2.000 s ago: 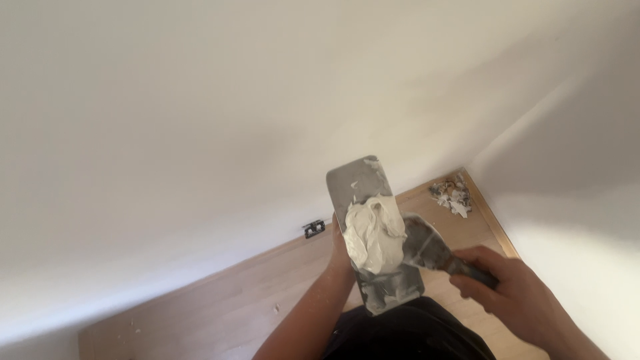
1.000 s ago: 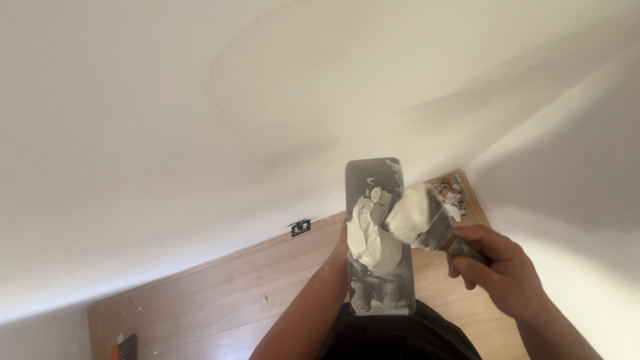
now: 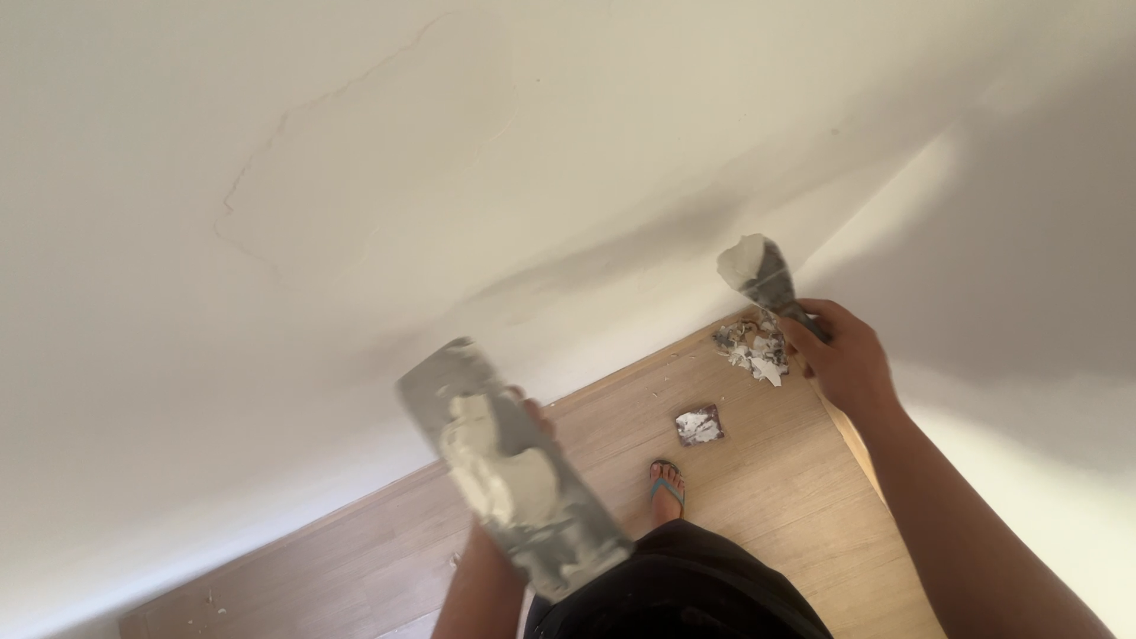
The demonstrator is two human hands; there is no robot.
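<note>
My left hand (image 3: pixel 534 413) holds a flat grey metal plate (image 3: pixel 510 426) from beneath; only some fingers show past its right edge. A thick heap of off-white filler paste (image 3: pixel 497 475) lies along the middle of the plate, with smears at its lower end. At the right, my right hand (image 3: pixel 843 359) grips a putty knife (image 3: pixel 774 275) by its handle. The knife's blade carries a lump of the same paste (image 3: pixel 744 259) and stands apart from the plate, in front of the white wall (image 3: pixel 399 204).
A pile of scraps and flakes (image 3: pixel 754 349) lies in the floor's corner. Near it on the wood-look floor (image 3: pixel 603 453) is a small paste-smeared square piece (image 3: pixel 699 425). My foot in a flip-flop (image 3: pixel 666 488) stands below. Another wall (image 3: pixel 1021 293) rises at the right.
The putty knife, beside the plate a second ago, has moved away up and to the right with paste on it. The plate has moved left and tilted. The view has shifted.
</note>
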